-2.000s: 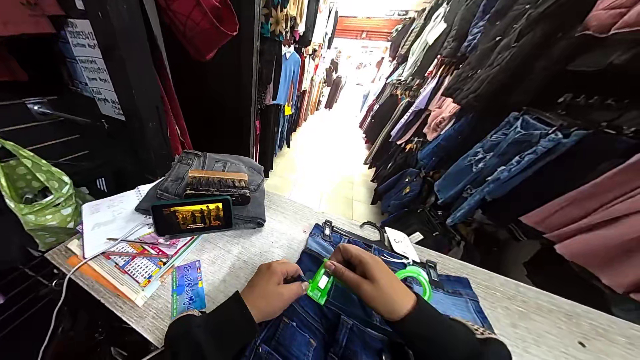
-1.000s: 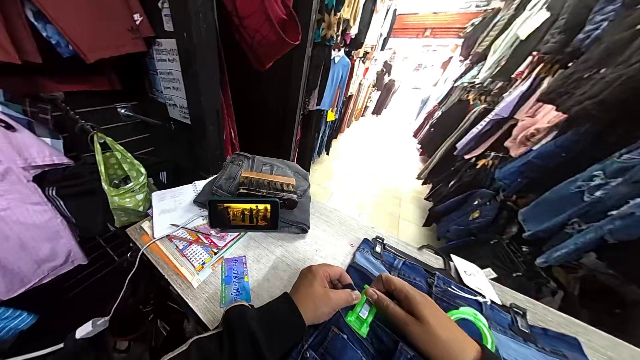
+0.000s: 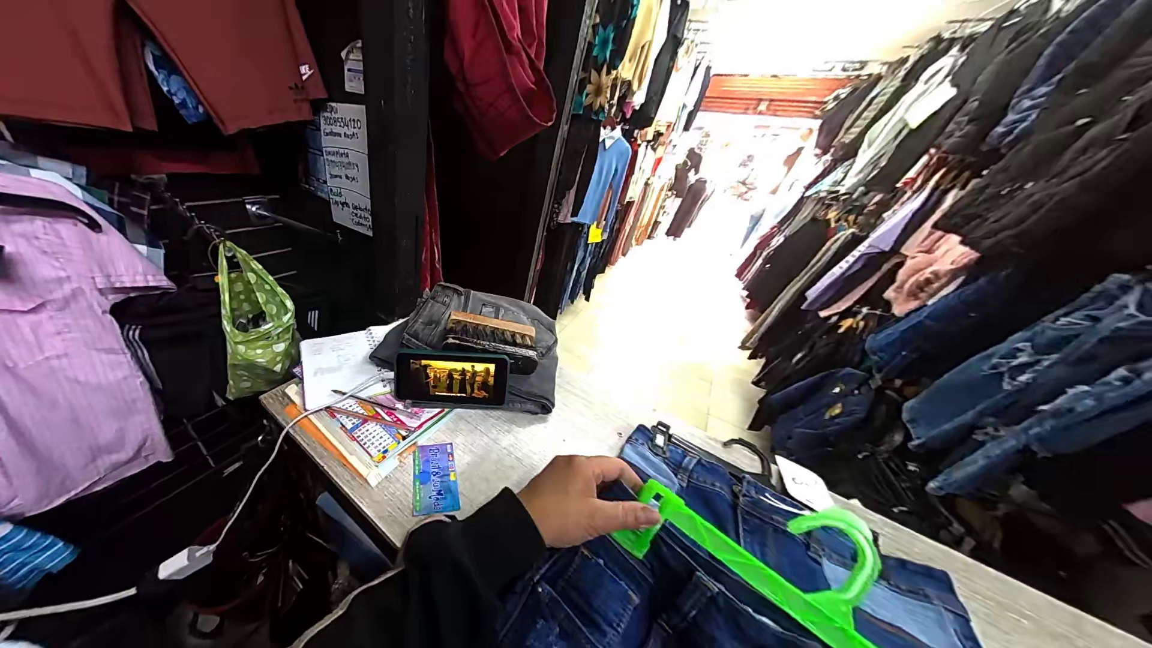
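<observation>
Blue denim jeans (image 3: 585, 585) lie on the counter at the lower middle. A bright green plastic clip hanger (image 3: 747, 558) runs along their waistband, its hook rising at the right. My left hand (image 3: 585, 504) pinches the hanger's end clip at the waistband between thumb and fingers. My right hand is out of view. Behind these lies another pair of blue jeans (image 3: 688, 472) on a black clip hanger (image 3: 661, 436), with a white tag (image 3: 804, 483) near its waistband.
A phone (image 3: 452, 379) playing a video leans against folded dark trousers (image 3: 531, 396) topped by a wooden brush (image 3: 492, 328). Papers (image 3: 337, 364), a blue card (image 3: 436, 479) and a white cable (image 3: 261, 472) lie to the left. Hanging clothes line the aisle beyond the counter (image 3: 576, 430).
My right hand has left the clip and gone out of view, uncovering the green hanger's bar and hook. My left hand remains at the clip. The view has swung left.
</observation>
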